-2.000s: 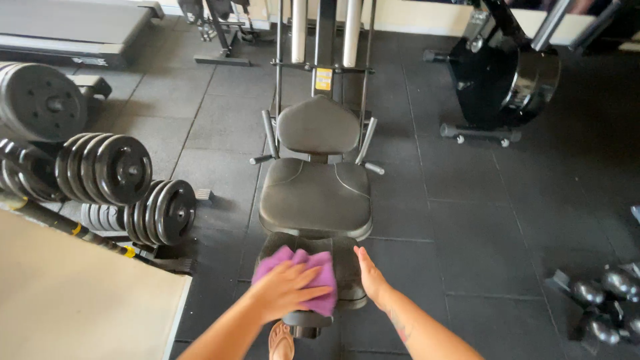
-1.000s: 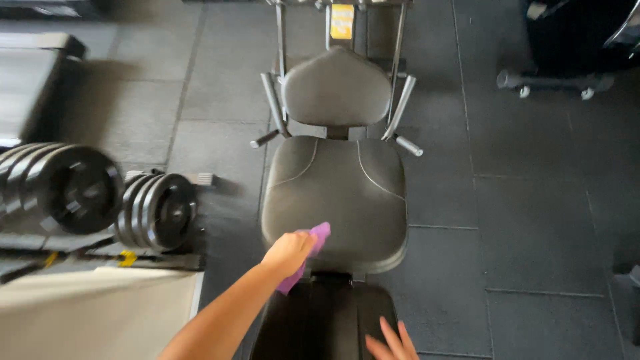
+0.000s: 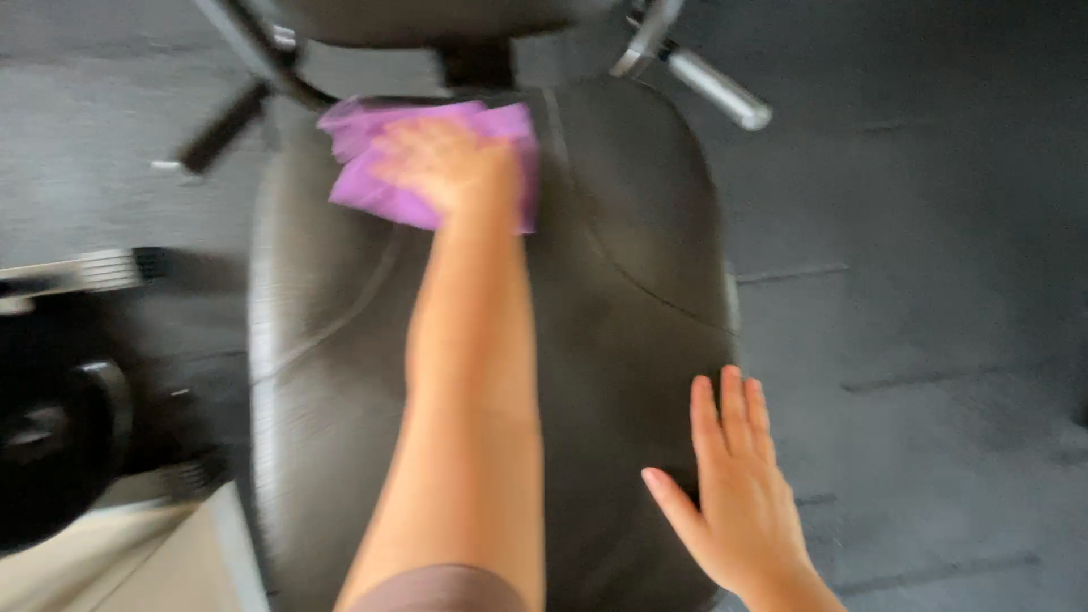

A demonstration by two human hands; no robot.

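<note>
My left hand (image 3: 450, 161) lies flat and blurred on a purple cloth (image 3: 382, 189), pressing it to the rear left part of a black padded machine seat (image 3: 629, 382). The cloth spreads out around the fingers, just below the backrest pad (image 3: 425, 19). My right hand (image 3: 739, 493) holds nothing; its fingers are apart over the seat's right edge, and whether it rests on the pad I cannot tell.
A metal handle (image 3: 718, 89) sticks out beside the seat at the upper right, and a dark grip (image 3: 225, 127) at the upper left. A black weight plate (image 3: 51, 425) stands at the left, above a pale panel (image 3: 161, 552). Dark floor tiles (image 3: 918, 323) lie to the right.
My left hand has moved with the purple cloth from the lower pad to the back of the seat. My right hand has moved forward beside the seat. The view has come closer.
</note>
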